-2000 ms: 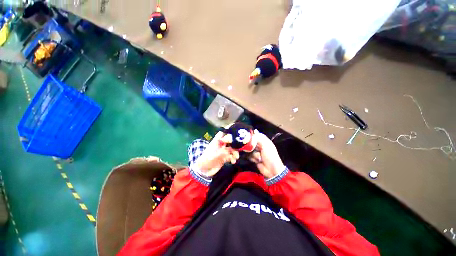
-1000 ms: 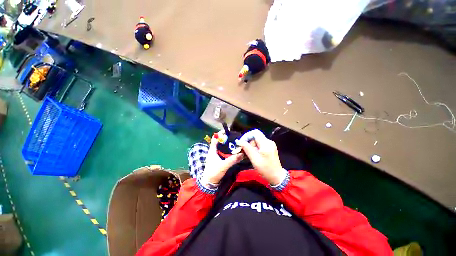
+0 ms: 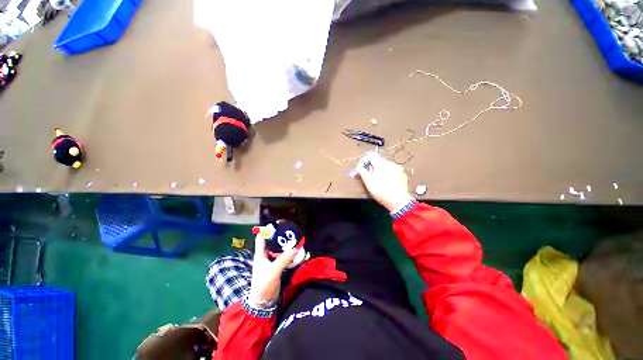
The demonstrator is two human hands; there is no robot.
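Note:
My left hand [image 3: 266, 273] holds a black plush penguin toy [image 3: 285, 239] over my lap. The toy has white round eyes, a red band and a yellow and red tip, and its face is turned up. My right hand [image 3: 382, 180] is at the table's front edge, fingertips down on the brown surface just below the black thread snips [image 3: 364, 137]. Whether the fingertips pinch anything is too small to tell. A pale thread [image 3: 458, 130] runs from near the fingertips to the right in loose curls.
Two penguin toys lie on the table [image 3: 155, 158], one at far left [image 3: 68, 149], one [image 3: 230, 126] beside a white plastic bag [image 3: 271, 56]. Blue trays stand at back left [image 3: 99, 24] and right [image 3: 606, 42]. Below are a blue stool [image 3: 134, 223], blue crate [image 3: 42, 323], carton [image 3: 173, 341] and yellow bag [image 3: 564, 302].
The view has turned to the right. My right hand has left the toy and reached forward onto the table near the snips. My left hand still holds the toy.

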